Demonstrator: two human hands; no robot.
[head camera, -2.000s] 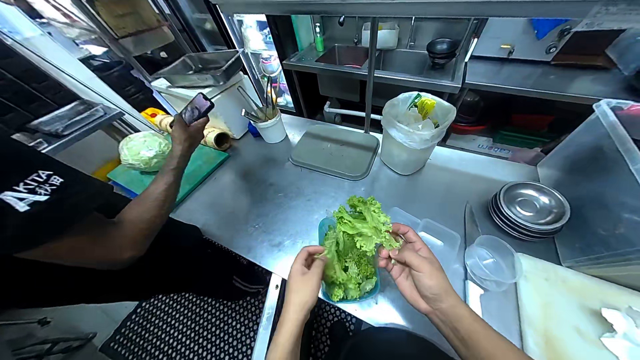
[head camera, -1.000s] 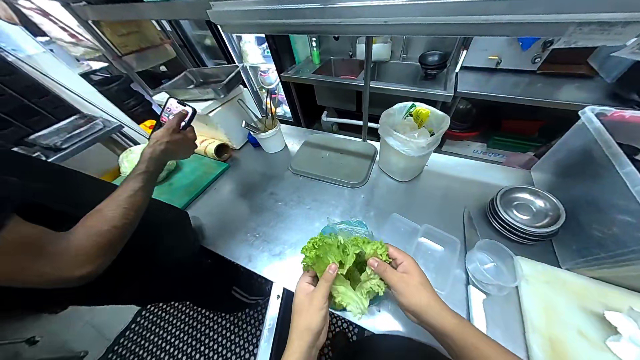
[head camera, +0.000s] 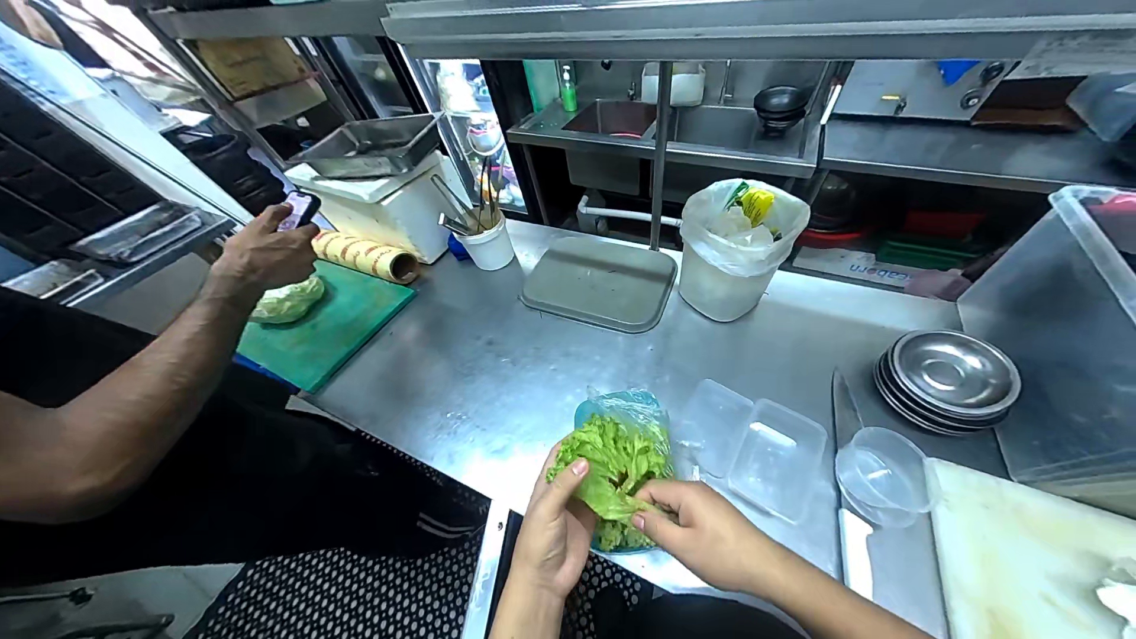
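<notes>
Green leaf lettuce (head camera: 612, 457) is held over the near edge of the steel worktop (head camera: 426, 382). My left hand (head camera: 557, 524) cups it from the left, thumb on the leaves. The fingers of my right hand (head camera: 697, 528) pinch a leaf at its lower right. Behind and beneath the lettuce lies a blue-tinted clear plastic bag or wrap (head camera: 635, 406); its lower part is hidden. Right of it are a clear rectangular plastic container (head camera: 779, 457), a round clear plastic tub (head camera: 880, 475) and a knife with a white handle (head camera: 855, 555).
A person's arm (head camera: 169, 355) at left holds a phone (head camera: 300, 209) above a green cutting board (head camera: 342, 333). A grey tray (head camera: 599, 284), a bag-lined bin (head camera: 732, 266), stacked metal dishes (head camera: 954, 377), a white cutting board (head camera: 1029, 541) and a large clear bin (head camera: 1056, 355) surround the work area.
My left hand has moved to the side of the lettuce, and my right hand has come in to its lower right. The other person's phone has shifted and turned.
</notes>
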